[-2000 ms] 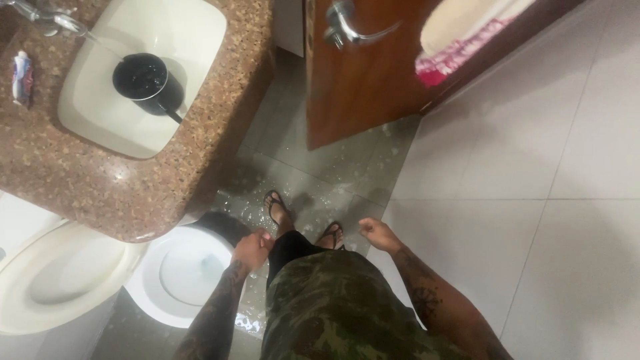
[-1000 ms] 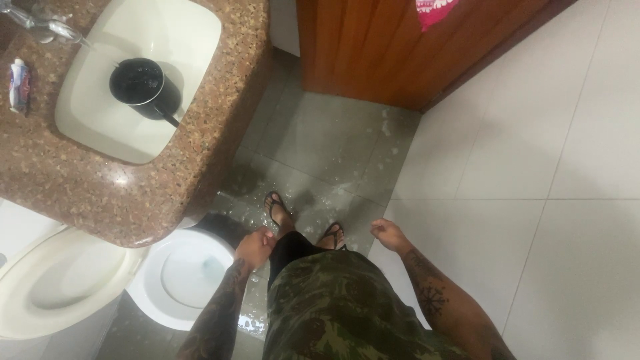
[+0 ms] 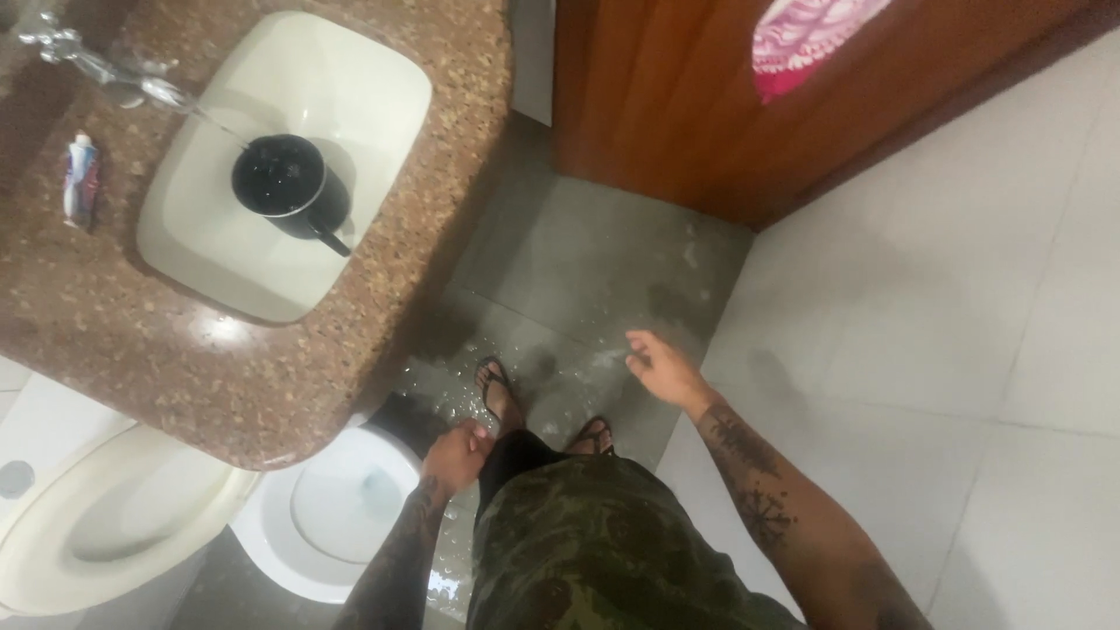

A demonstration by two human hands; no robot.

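My left hand [image 3: 458, 457] hangs beside my thigh with its fingers curled, near the rim of the toilet bowl [image 3: 262, 525]; nothing shows in it. Held out to the right over the wet floor, my right hand [image 3: 662, 367] has its fingers parted and is bare of any object. In the cream sink basin [image 3: 376, 79] a black pot or mug [image 3: 315, 210] with a handle stands tilted. A thin stream of water runs into it from the chrome faucet [image 3: 122, 83]. A toothpaste tube [image 3: 80, 184] lies on the stone countertop left of the basin.
The speckled stone countertop [image 3: 411, 262] has a rounded corner near my left side. A raised toilet seat lid [image 3: 122, 516] is at lower left. Ahead is a wooden door [image 3: 647, 105] with a pink and white cloth [image 3: 805, 39]. White wall tiles [image 3: 892, 332] rise on the right. The grey floor is wet.
The wooden door has swung, and its handle, seen two seconds ago, is out of view. My right hand has moved forward and its fingers have spread. Water still runs into the black vessel.
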